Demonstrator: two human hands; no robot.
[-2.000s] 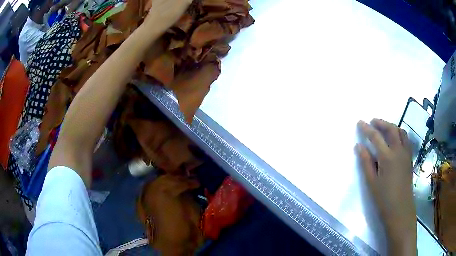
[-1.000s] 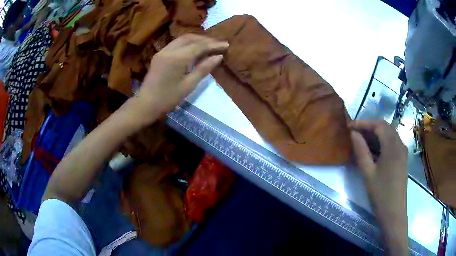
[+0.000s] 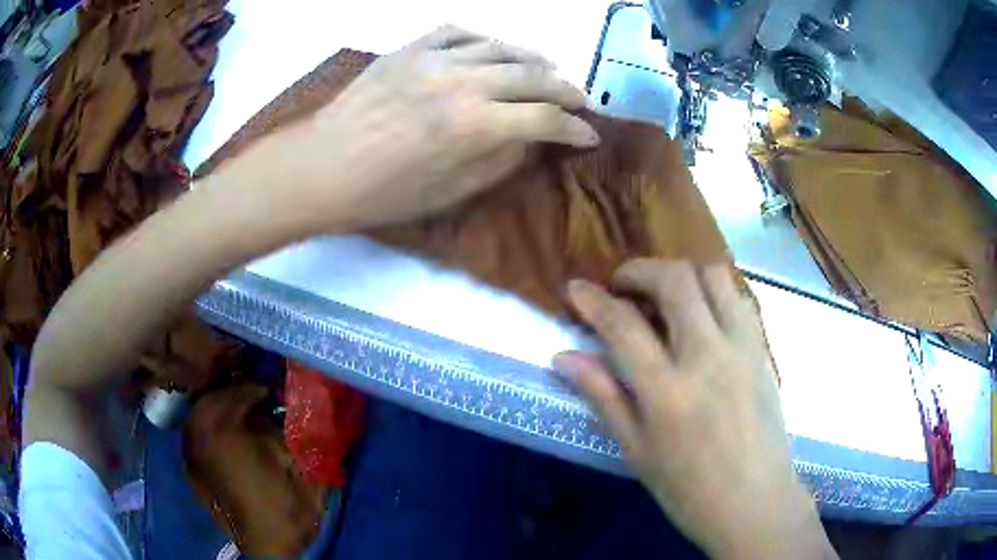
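A gathered rust-brown panel (image 3: 492, 246) lies on the white table left of the needle area, its right part puckered. My left hand (image 3: 448, 131) lies over its upper part, palm down, fingers pointing right. My right hand (image 3: 689, 383) is at its lower right edge, fingers bent on the cloth. Whether either hand pinches the cloth is hard to tell. The presser foot and needle (image 3: 691, 115) are just right of the panel's top corner, apart from my fingers.
The sewing machine head (image 3: 798, 55) is top right. Stacked brown cut pieces (image 3: 891, 219) lie right of the needle. Red-handled snips (image 3: 938, 443) lie at the right table edge. A brown heap (image 3: 104, 131) hangs at left. A ruler (image 3: 437, 377) follows the front edge; a red bag (image 3: 320, 424) is below.
The panel, first seen one second ago, now lies closer to the needle. My left hand has moved from its corner to over it. The view has swung right, showing the machine and stacked pieces.
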